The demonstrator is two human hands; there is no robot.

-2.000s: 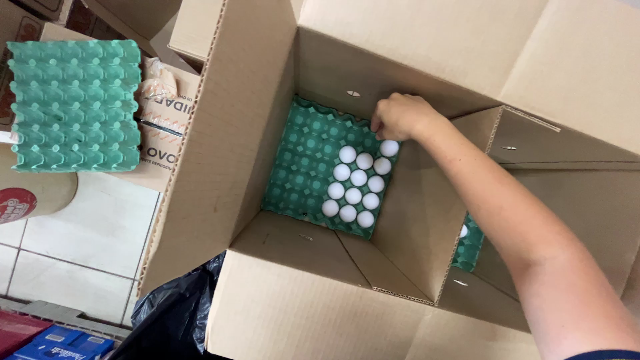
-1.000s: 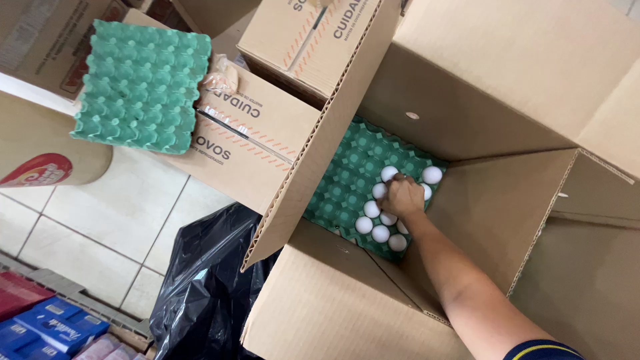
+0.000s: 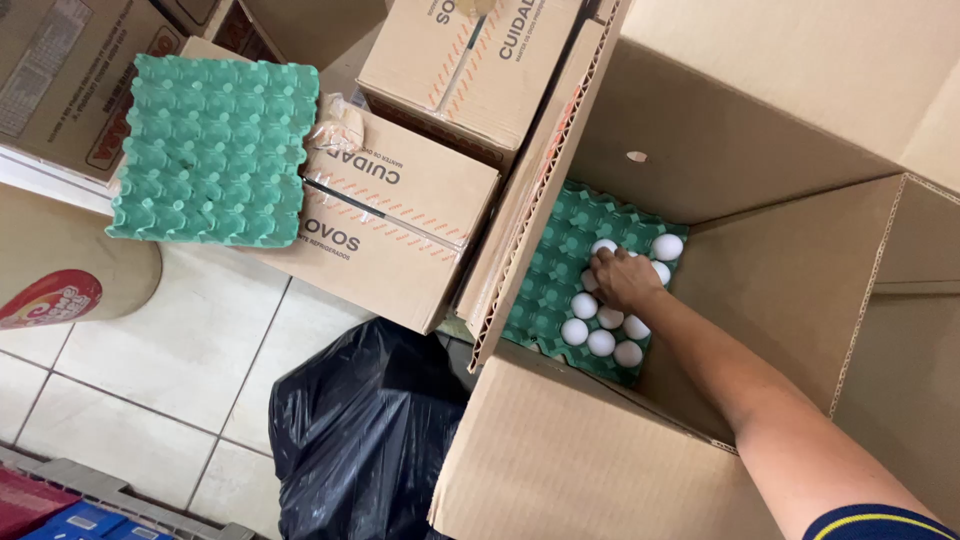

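Observation:
Down inside an open cardboard box (image 3: 757, 300), a green egg tray (image 3: 551, 277) holds several white eggs (image 3: 601, 343) on its right side. My right hand (image 3: 626, 279) reaches over these eggs with its fingers bent down, its fingertips by an egg (image 3: 603, 247) near the upper part of the group. Whether the fingers grip an egg cannot be told, as the hand covers what is under it. My left hand is out of view. A second green egg tray (image 3: 217, 150), with no eggs in it, rests on a closed carton at the left.
Closed egg cartons (image 3: 405, 225) stand left of the open box, whose raised flap (image 3: 551, 172) divides them. A black plastic bag (image 3: 367, 427) lies below on the tiled floor (image 3: 172, 337). A beige round container (image 3: 75, 255) and a grey crate (image 3: 127, 495) with blue packages are at the left.
My right hand has moved from the tray's upper right corner to over the eggs. An egg now shows higher on the tray, left of the corner egg. The view has shifted left.

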